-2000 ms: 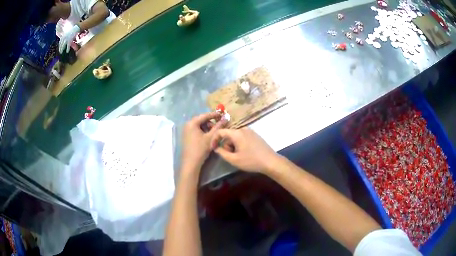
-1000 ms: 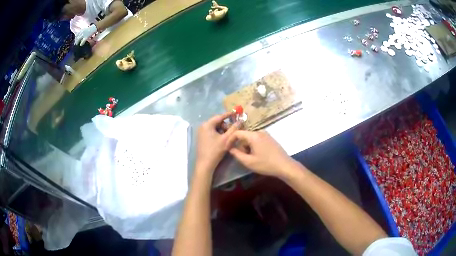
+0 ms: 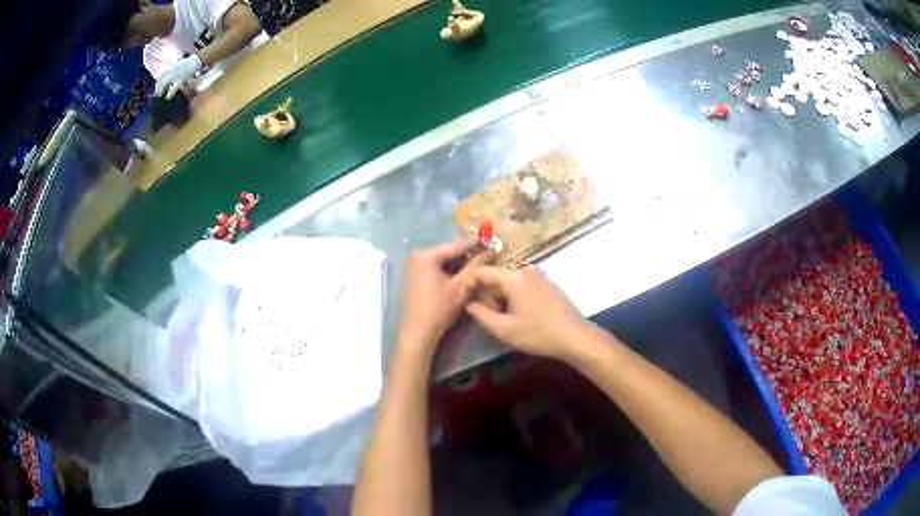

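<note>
My left hand [image 3: 440,287] holds a small red-and-white figure [image 3: 486,233] between its fingertips, over the near left corner of the brown cardboard pad [image 3: 560,173]. My right hand [image 3: 525,307] is just right of it, fingers curled and touching the left hand. Whether the right fingers pinch something small is hidden. A whitish lump [image 3: 530,186] sits in a dark stain on the pad. Thin sticks [image 3: 565,238] lie along the pad's front edge.
White bag [image 3: 313,353] with tiny specks at left. Red-and-white figures [image 3: 235,217] and tan figures [image 3: 274,122] lie on the green belt [image 3: 373,96]. White discs [image 3: 827,76] are at far right. Blue bin [image 3: 757,398] of red-and-white pieces stands below right. A person with white gloves is opposite.
The view has shifted, so the scene sits further right in the picture. More red-and-white figures show on the belt behind the bag. Both hands stay together, with the figure still in the left fingertips.
</note>
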